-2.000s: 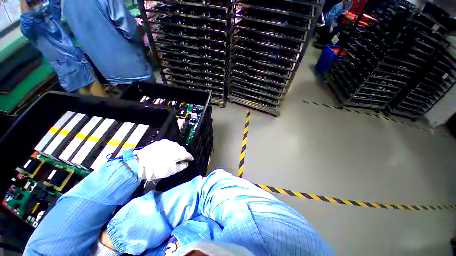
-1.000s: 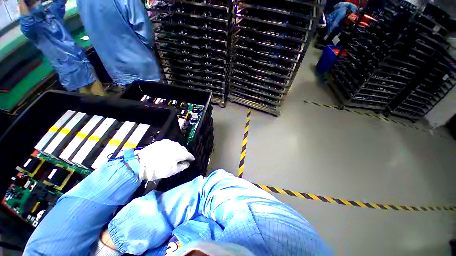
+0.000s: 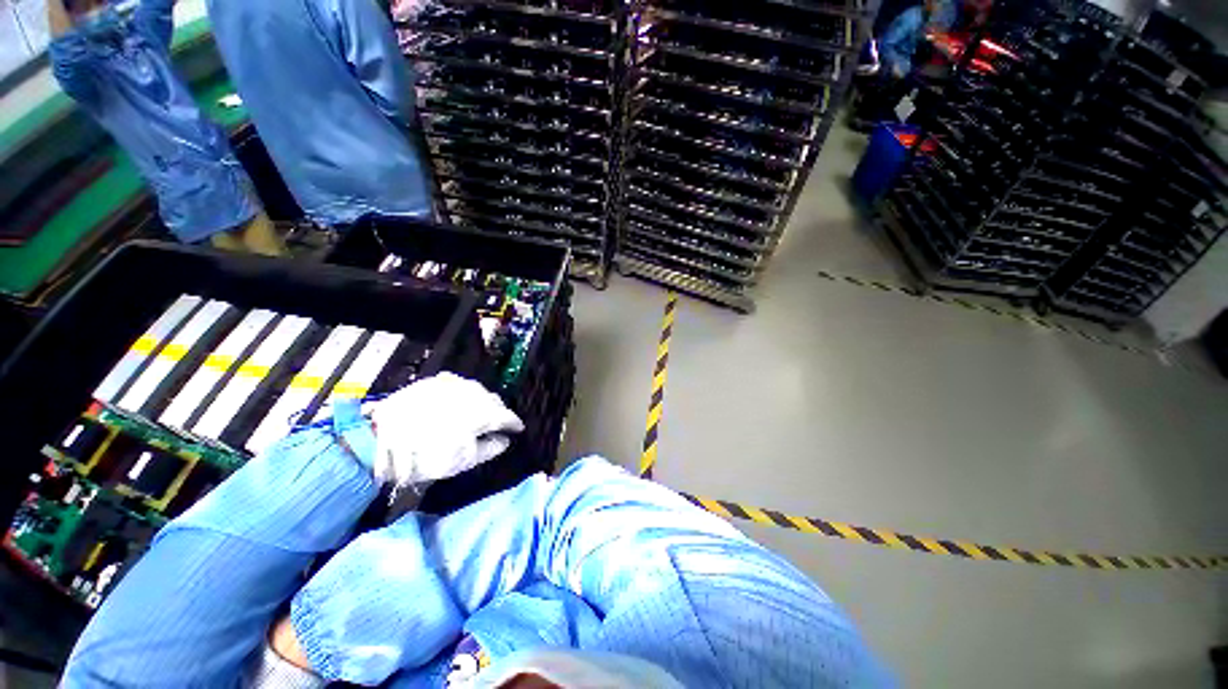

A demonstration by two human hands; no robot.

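A large black tote (image 3: 249, 280) at the left holds green circuit boards (image 3: 148, 471) and a row of pale blocks with yellow stripes (image 3: 256, 370). My left hand (image 3: 445, 428), in a white glove, lies at the tote's near right corner, fingers loosely curled; whether they grip the rim is hidden. My right arm bends across in front of me. Only the wrist and a bit of white glove of my right hand (image 3: 283, 662) show at the bottom edge, beside my left sleeve; its fingers are hidden.
Another black tote with boards (image 3: 519, 316) stands just behind. Tall rack trolleys (image 3: 620, 148) stand ahead, more racks (image 3: 1037, 175) at right. Two people in blue smocks (image 3: 317, 108) stand by a green-topped bench (image 3: 81, 222). Another person (image 3: 905, 41) is near a blue bin (image 3: 885, 162). Yellow-black tape (image 3: 862, 529) marks the floor.
My hands and the totes have stayed put. The nearer person in a smock has shifted slightly right. The far person by the racks bent down and is now more upright.
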